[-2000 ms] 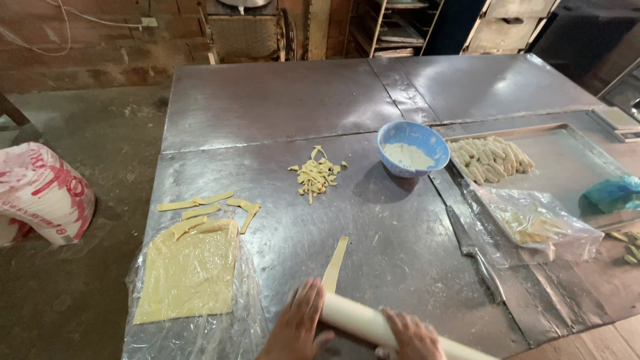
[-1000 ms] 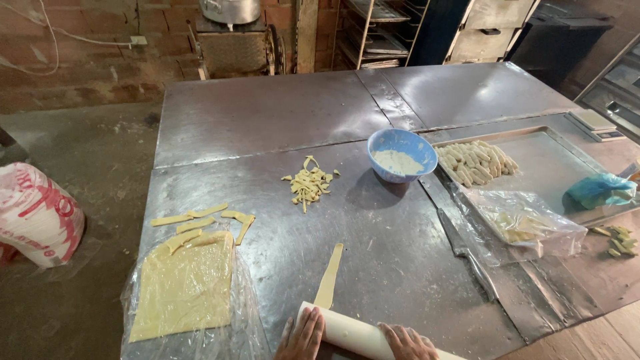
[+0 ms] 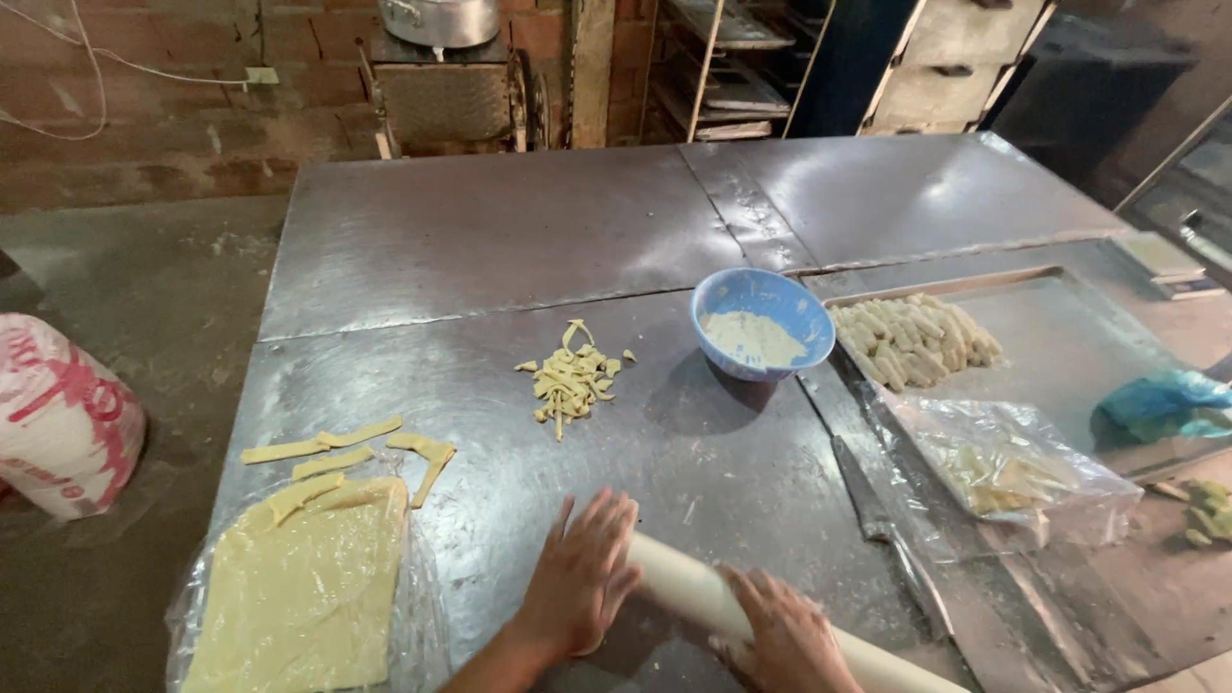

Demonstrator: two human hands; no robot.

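A pale cylindrical rolling pin (image 3: 688,589) lies slanted near the front of the metal table. My left hand (image 3: 582,568) rests flat over its left end, fingers extended. Farther right along it, my right hand (image 3: 784,630) lies across the top, fingers loosely bent over the pin. The dough strip seen earlier is hidden from view. At the left, a yellow dough sheet (image 3: 298,587) sits on clear plastic, with cut dough strips (image 3: 332,462) at its upper edge. Beyond my hands are a pile of dough scraps (image 3: 573,380) and a blue bowl (image 3: 813,332) holding white flour (image 3: 751,337).
A metal tray (image 3: 1068,318) at the right bears shaped dough pieces (image 3: 910,342), a plastic bag with dough (image 3: 1011,472) and a blue bag (image 3: 1169,402). A knife (image 3: 857,486) lies beside the tray. A printed sack (image 3: 63,419) stands on the floor at left.
My hands and the rolling pin have moved away from me, over where the dough strip lay in the earlier frames. The strip no longer shows.
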